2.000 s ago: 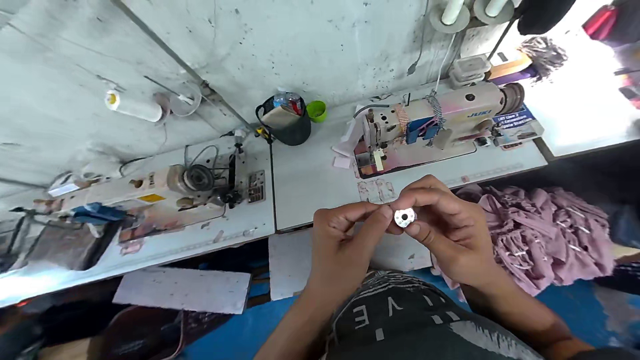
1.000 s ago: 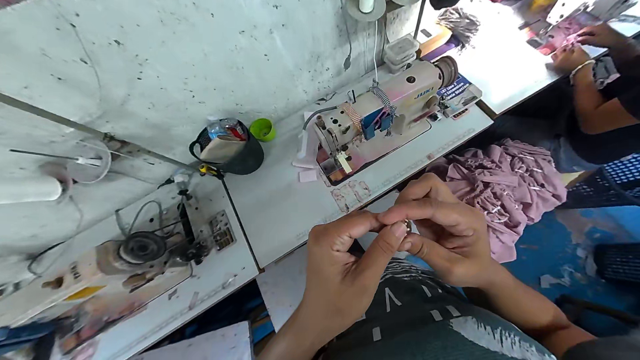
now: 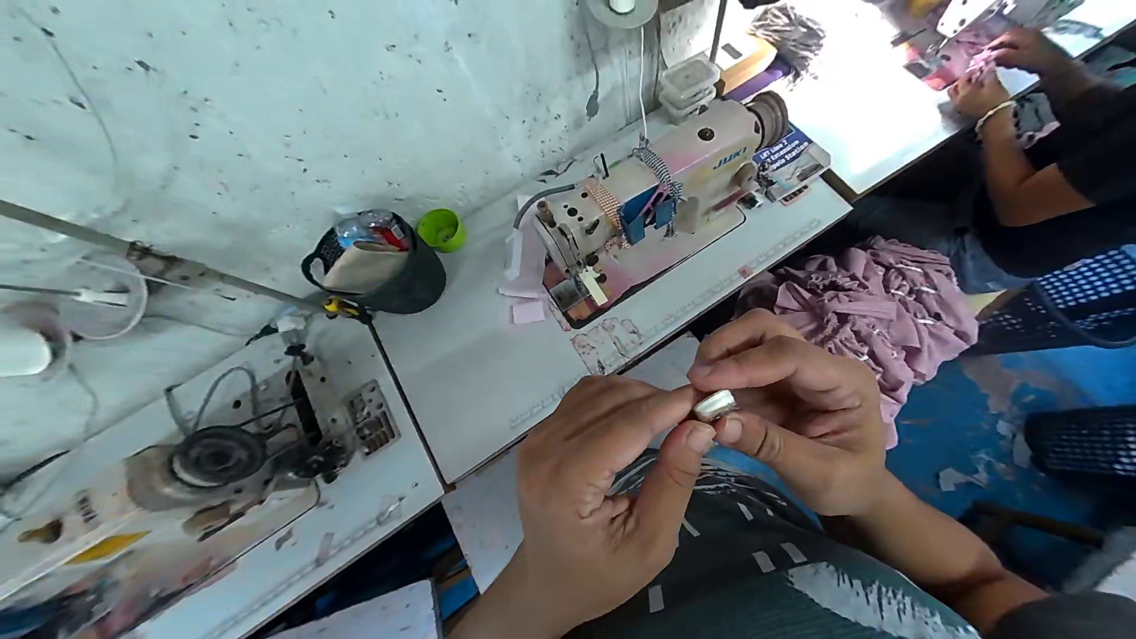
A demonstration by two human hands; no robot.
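Observation:
A small sewing machine bobbin [image 3: 715,406], wound with pale thread, is seen from its side between the fingertips of both hands. My left hand [image 3: 603,479] pinches it from the left with thumb and forefinger. On its right side, the thumb and forefinger of my right hand [image 3: 799,408] grip it as well. Both hands are above my lap, in front of the table's edge. Beyond them stands a Juki sewing machine [image 3: 674,177] with striped cloth strips tied round its arm. Whether a loose thread end hangs from the bobbin cannot be told.
A second sewing machine [image 3: 169,479] is on the left table. A dark bucket [image 3: 413,280] and a green cup [image 3: 441,230] stand by the wall. Pink gathered fabric [image 3: 879,311] is heaped at the right. Farther right, a co-worker's hands [image 3: 985,89] are at another machine.
The bobbin showed its round, holed face two seconds ago; now its wound side shows. The view has swung to the right, bringing in the co-worker.

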